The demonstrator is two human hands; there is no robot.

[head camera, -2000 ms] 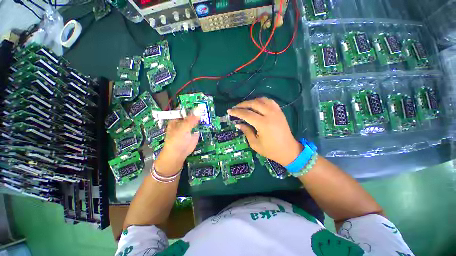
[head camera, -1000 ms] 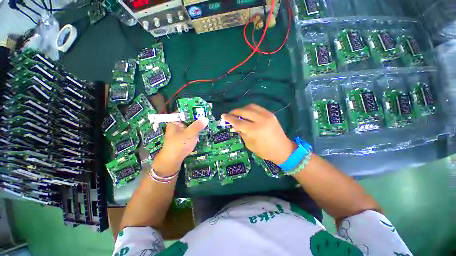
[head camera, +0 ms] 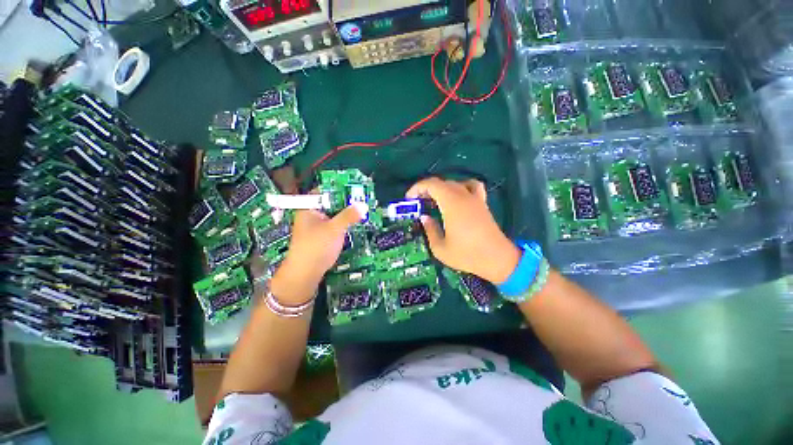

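Observation:
My left hand (head camera: 315,242) holds a green circuit board (head camera: 335,182) upright above the mat, with the thumb over its bright, lit display. A white connector piece (head camera: 296,201) sticks out to the left of this board, with a red lead (head camera: 374,142) running up behind it. My right hand (head camera: 461,222) holds a small dark USB tester (head camera: 405,209) with a pale lit face between thumb and fingers. The tester is just right of the held board, with a small gap between them. More boards (head camera: 411,291) lie below and beside my hands.
A black magazine rack (head camera: 180,261) full of boards stands at left. A clear blister tray (head camera: 609,242) with boards lies at right. A power supply (head camera: 300,43) and a beige multimeter (head camera: 391,48) stand at the back. A tape roll (head camera: 131,71) lies top left. An open carton (head camera: 222,387) is below the bench edge.
The tester in my right hand has turned so its pale lit face shows. The left hand keeps hold of the same board. The whole view has shifted slightly.

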